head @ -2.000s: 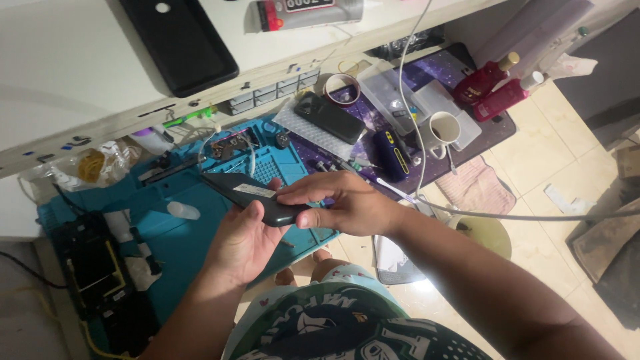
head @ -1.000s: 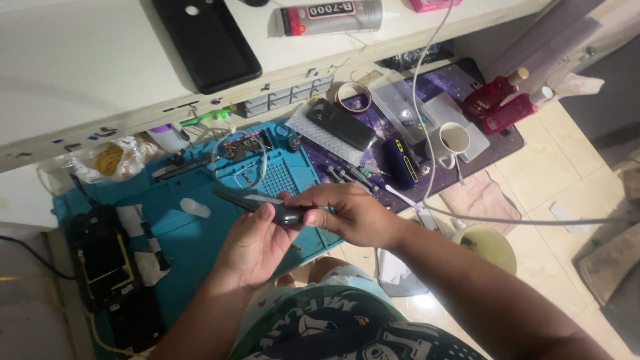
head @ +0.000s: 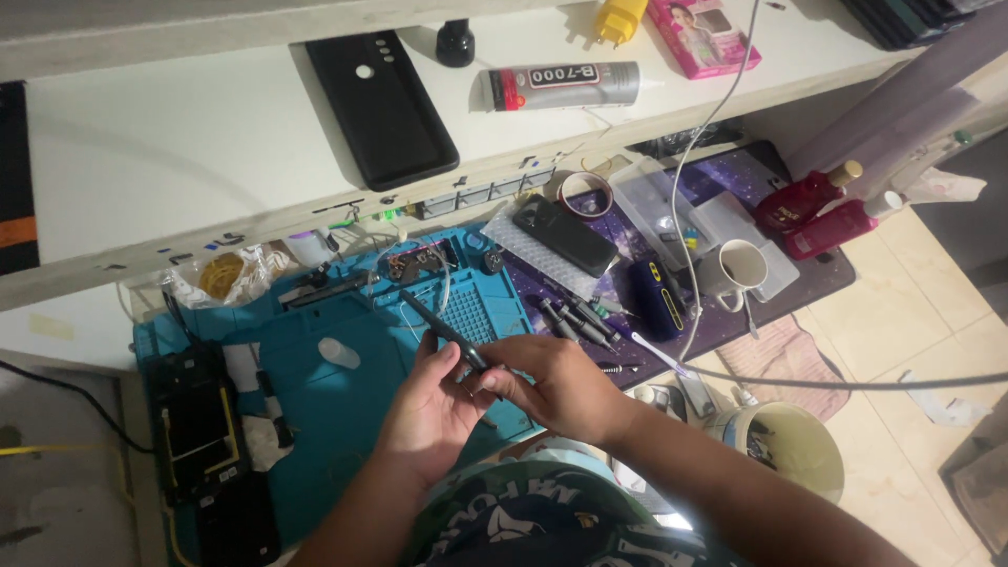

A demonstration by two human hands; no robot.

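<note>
A thin dark device, apparently a smartphone (head: 446,331), is seen edge-on between both hands, over a teal silicone repair mat (head: 346,417). My left hand (head: 433,409) grips its left side and lower part, thumb on the near face. The fingers and thumb of my right hand (head: 551,382) close on its lower right end. Left of the hands, a small translucent bottle (head: 339,353) lies on the mat. Farther left lies an opened phone (head: 198,429) with its inner parts exposed. Behind the device, a small circuit board (head: 421,264) rests in the mat's upper tray.
On the shelf above lie a black phone case (head: 383,110) and a B-7000 glue tube (head: 563,85). To the right are a black phone (head: 565,236) on bubble wrap, several screwdrivers (head: 587,319), a mug (head: 732,274) and red bottles (head: 803,201). A cable (head: 683,205) hangs across the right side.
Both hands have tilted the device from showing its broad dark face to nearly edge-on. They keep hold of it. The view has shifted, showing more of the shelf.
</note>
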